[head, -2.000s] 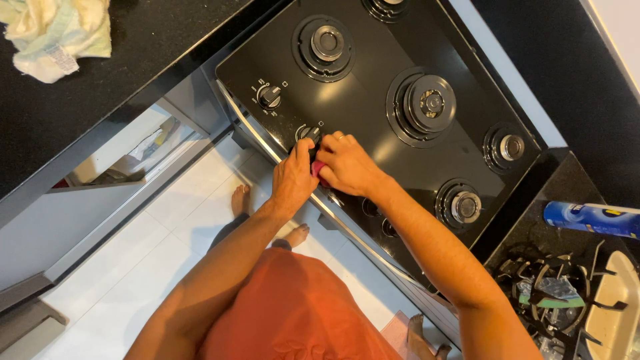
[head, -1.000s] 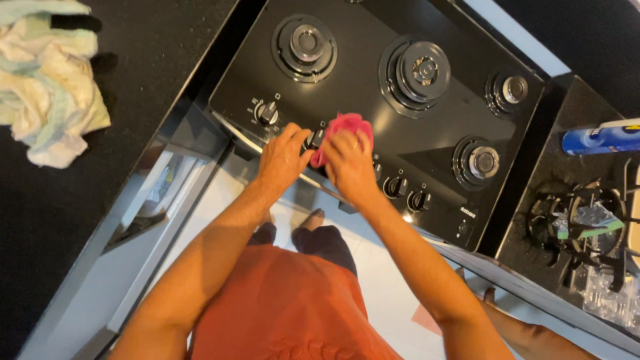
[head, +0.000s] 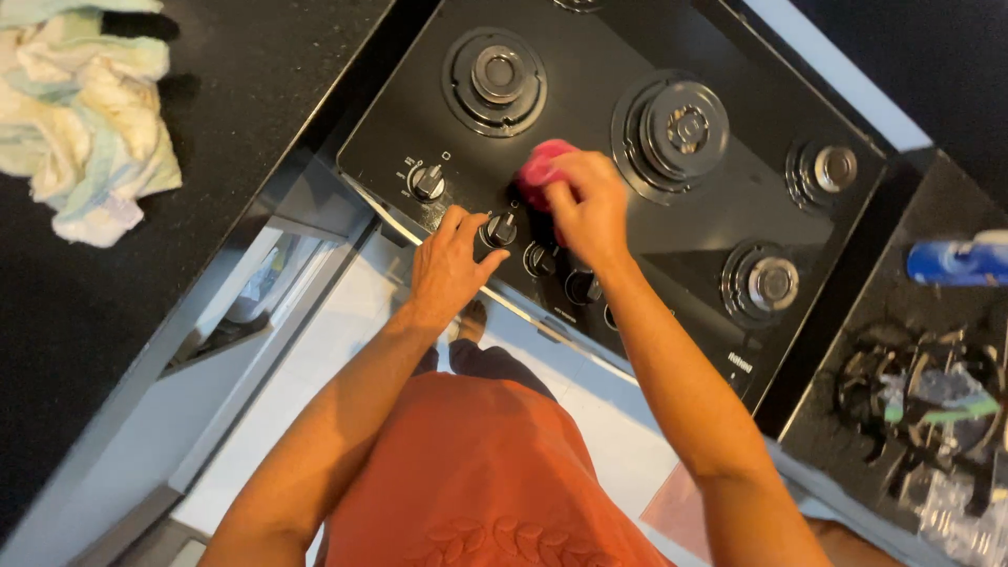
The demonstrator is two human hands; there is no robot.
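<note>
My right hand [head: 587,205] grips a pink cloth [head: 543,169] against the black glass top of a gas cooktop [head: 583,102], left of the large central burner [head: 685,130]. My left hand [head: 453,264] is at a control knob [head: 501,228] near the cooktop's front edge, thumb and fingers spread around it, with the thumb apart from the fingers. Another knob [head: 428,182] stands to the left, and several more run to the right, partly behind my right wrist. The burners carry no grates.
A crumpled pale cloth [head: 102,118] lies on the dark counter at left. On the right counter are a blue canister [head: 957,263], black burner grates [head: 921,394] and clear plastic [head: 965,512]. Below at left, a cabinet or drawer front stands ajar.
My right hand has moved with the pink cloth from beside the knobs up onto the cooktop's surface. My left hand stays near the same knob, its fingers now more spread.
</note>
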